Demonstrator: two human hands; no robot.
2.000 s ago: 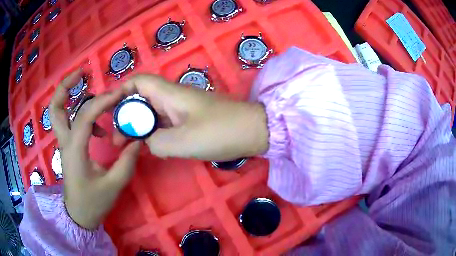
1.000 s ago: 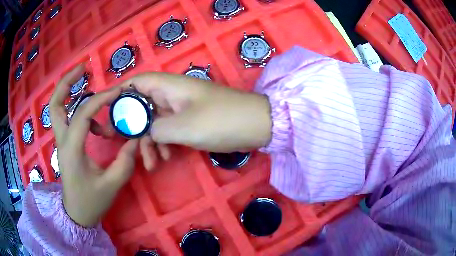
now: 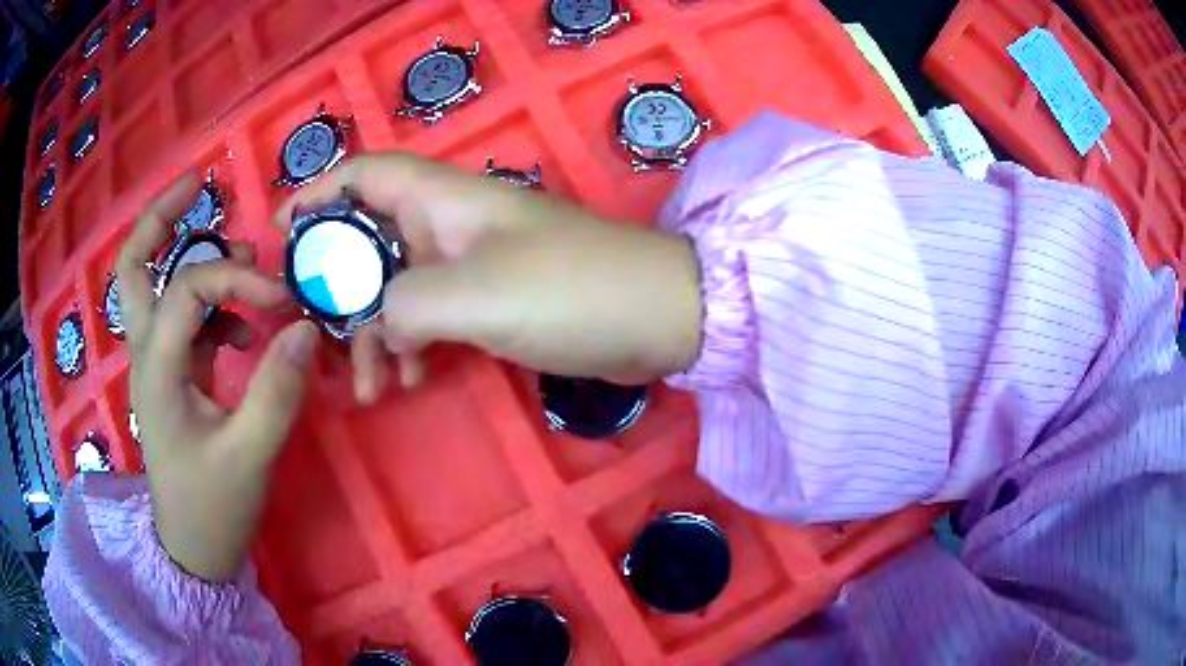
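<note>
My right hand (image 3: 520,280) holds a round watch body (image 3: 337,269) between thumb and fingers, its lit screen facing up. The screen is white with a blue patch at the lower left. My left hand (image 3: 215,390) is at the left, with a second watch body (image 3: 195,264) among its fingers, partly hidden by them. The left thumb and a fingertip are close to the first watch's left rim; whether they touch it is unclear. Both hands are above the red foam tray (image 3: 449,455).
Face-down watches with grey case backs (image 3: 658,122) lie in pockets beyond my hands. Dark-faced watches (image 3: 679,562) lie in the near pockets. Another red tray with a pale blue slip (image 3: 1060,91) is at the upper right. White paper (image 3: 960,141) lies by the tray's right edge.
My left hand has shifted left with the second watch, whose face now shows more. The first watch has moved slightly up, and its blue patch now sits further left.
</note>
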